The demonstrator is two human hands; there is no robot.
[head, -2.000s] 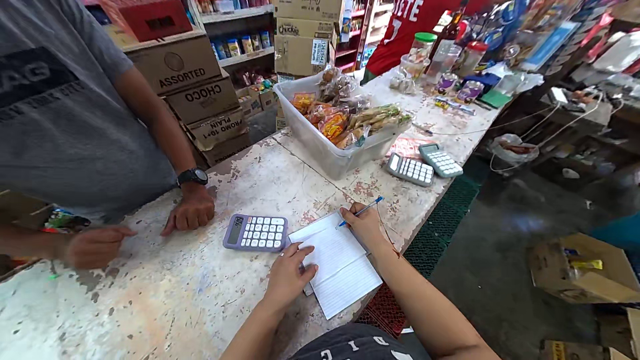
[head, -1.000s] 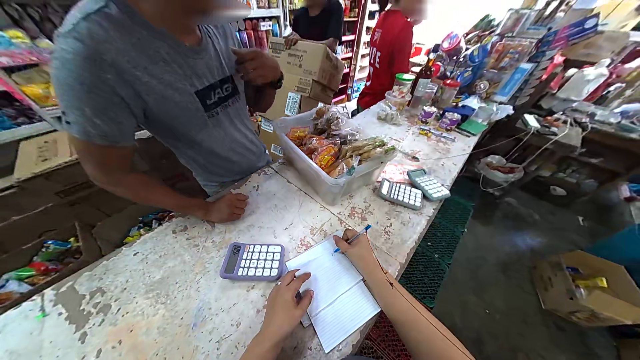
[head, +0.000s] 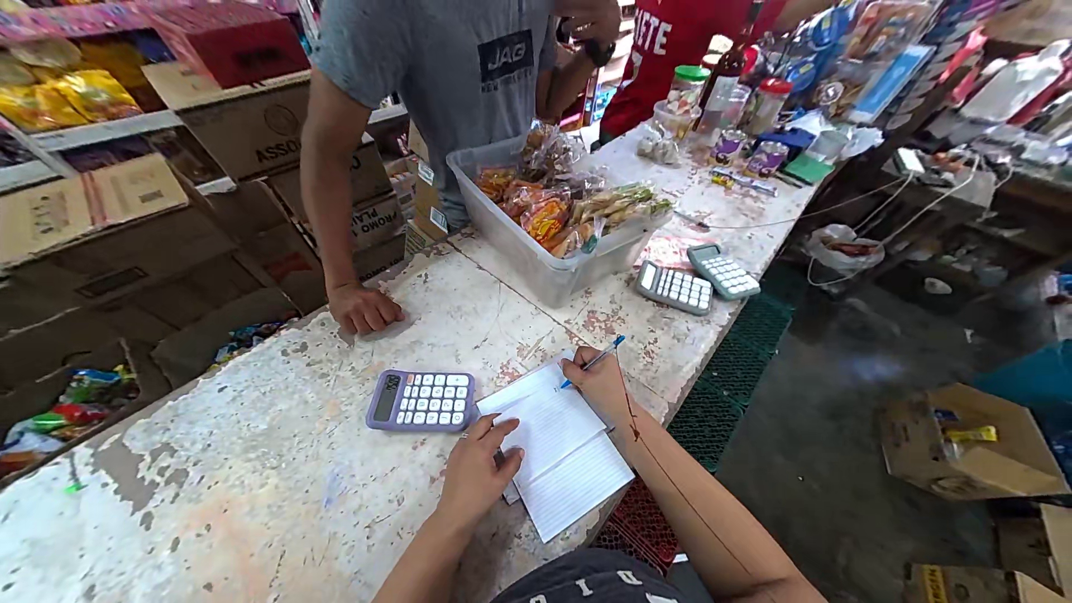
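Observation:
My right hand (head: 596, 383) grips a blue pen (head: 605, 352), its tip on the upper part of an open lined notebook (head: 557, 444). My left hand (head: 479, 471) rests on the notebook's left edge, fingers spread, with a ring on one finger. Just left of the notebook lies a purple calculator (head: 421, 401) with white keys, near my left fingertips but apart from them. Two grey-green calculators, one (head: 675, 287) beside the other (head: 724, 271), lie beyond my right hand.
A clear plastic bin (head: 553, 272) of packaged food stands on the worn counter (head: 276, 469). A person in a grey shirt leans a fist (head: 365, 310) on the counter. Jars (head: 688, 84) stand at the far end; cardboard boxes (head: 971, 444) sit on the floor at right.
My hands stay at the notebook, the right one still holding the pen. The person in grey has moved; two seconds ago both of that person's hands were low at the counter, now one is raised.

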